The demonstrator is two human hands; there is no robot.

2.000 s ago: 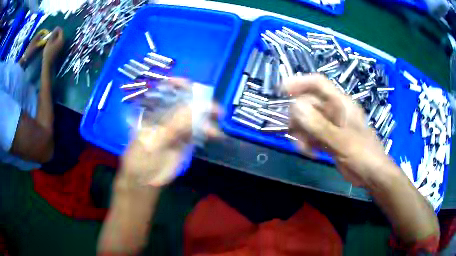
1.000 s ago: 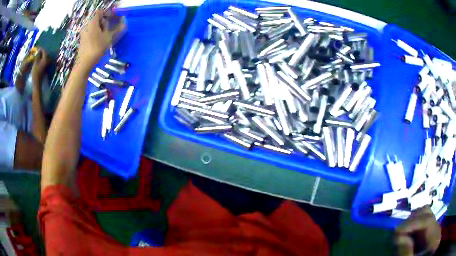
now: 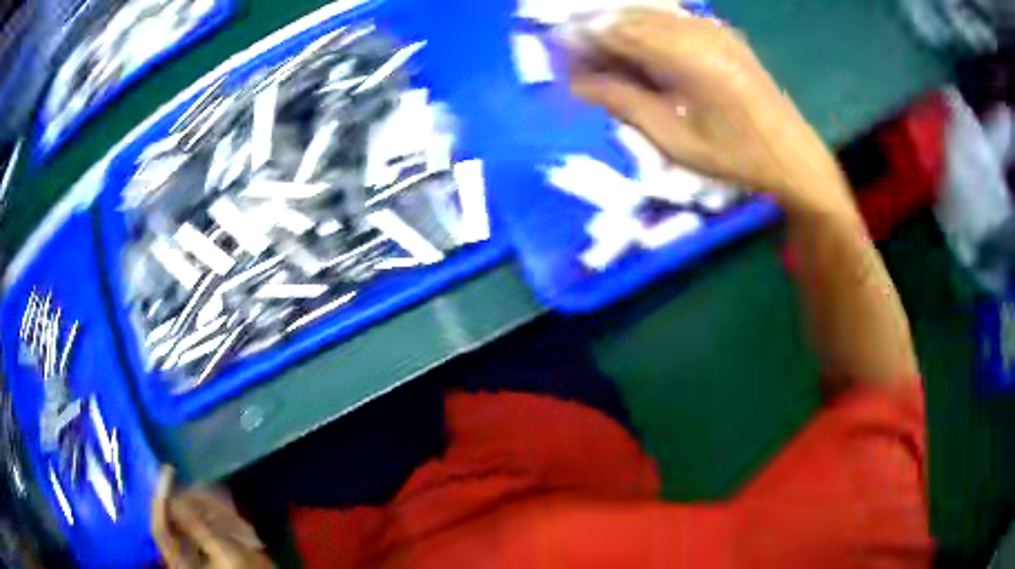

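My right hand [image 3: 679, 100] reaches over the right tray [image 3: 601, 295], above the white sleeves [image 3: 640, 211]. Its fingertips are blurred at the heap's far part, so I cannot tell whether it holds any. My left hand [image 3: 206, 528] is low at the left, cut off by the bottom edge, beside the left tray [image 3: 139, 489]; whether it holds something does not show. The middle tray [image 3: 334, 361] is heaped with silver metal tubes [image 3: 278, 211]. Several silver pieces [image 3: 95, 456] lie in the left tray. The picture is blurred.
Another blue tray of white pieces [image 3: 122, 50] lies farther off at the upper left. The green bench's front edge [image 3: 356, 383] runs below the trays. A red stool [image 3: 907, 167] and pale plastic bags [image 3: 974, 211] are at the right.
The view has swung to the right, so the trays appear farther left. My right hand has moved up over the white sleeves. My left hand has left the far side of the left tray and come down near me.
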